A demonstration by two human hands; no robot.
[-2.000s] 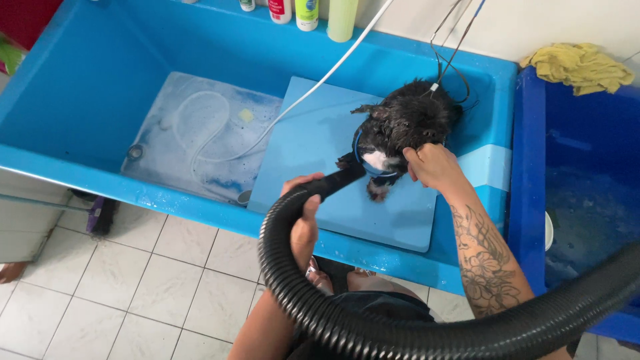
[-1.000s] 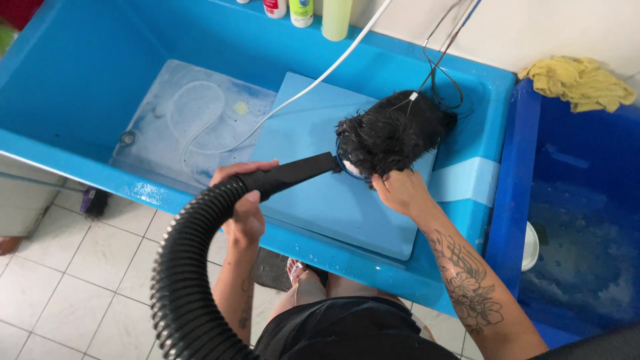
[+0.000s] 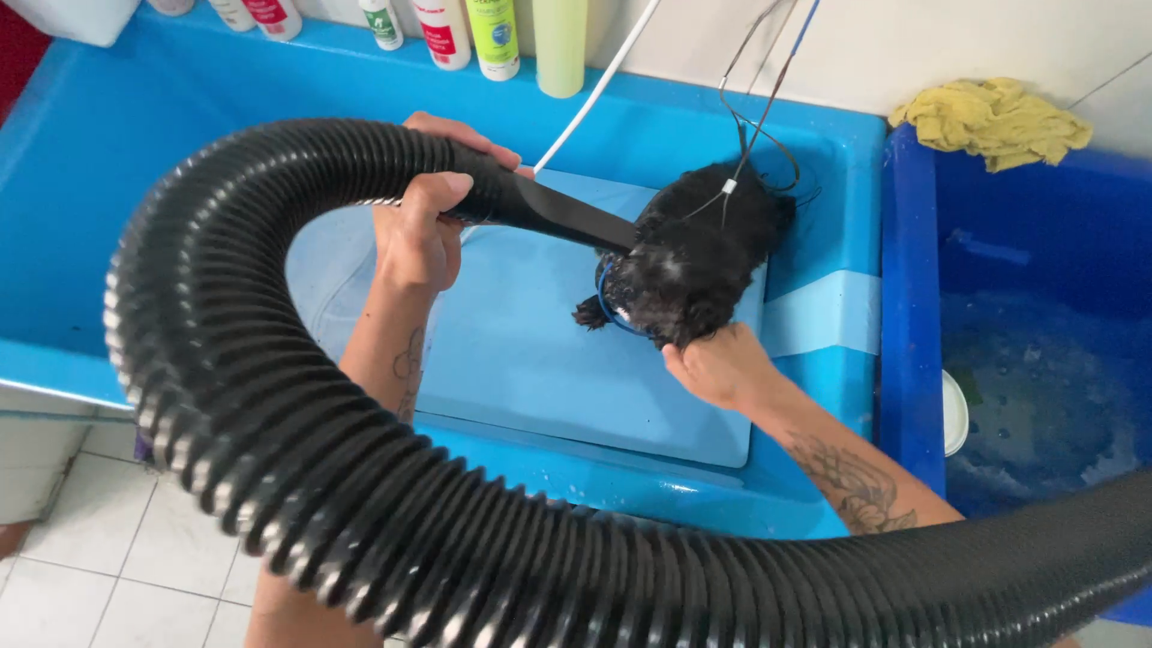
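My left hand (image 3: pixel 427 211) grips the base of a black dryer nozzle (image 3: pixel 558 212), whose flat tip meets the dog's fur. From it a thick black corrugated hose (image 3: pixel 216 360) loops across the foreground. A small black dog (image 3: pixel 697 247) with wet fur is on a light blue board (image 3: pixel 576 360) in the tub, with a blue loop (image 3: pixel 605 297) at its head. Beside the dog's head, my right hand (image 3: pixel 720 364) is closed on something dark, fur or a part of the head; its fingertips are partly hidden. Thin tethers (image 3: pixel 740 166) run from the dog up toward the wall.
The blue tub (image 3: pixel 225 81) has several bottles (image 3: pixel 492 40) along its back rim. A white tube (image 3: pixel 598 85) crosses that rim. To the right, a darker blue basin (image 3: pixel 1035 270) holds water and a white round object (image 3: pixel 954 414), with a yellow cloth (image 3: pixel 994 121) over its back edge.
The nozzle tip has come onto the dog's fur from beside its head. The hose now loops across the foreground, where a second ago it hung at the left. My right hand stays at the dog's head.
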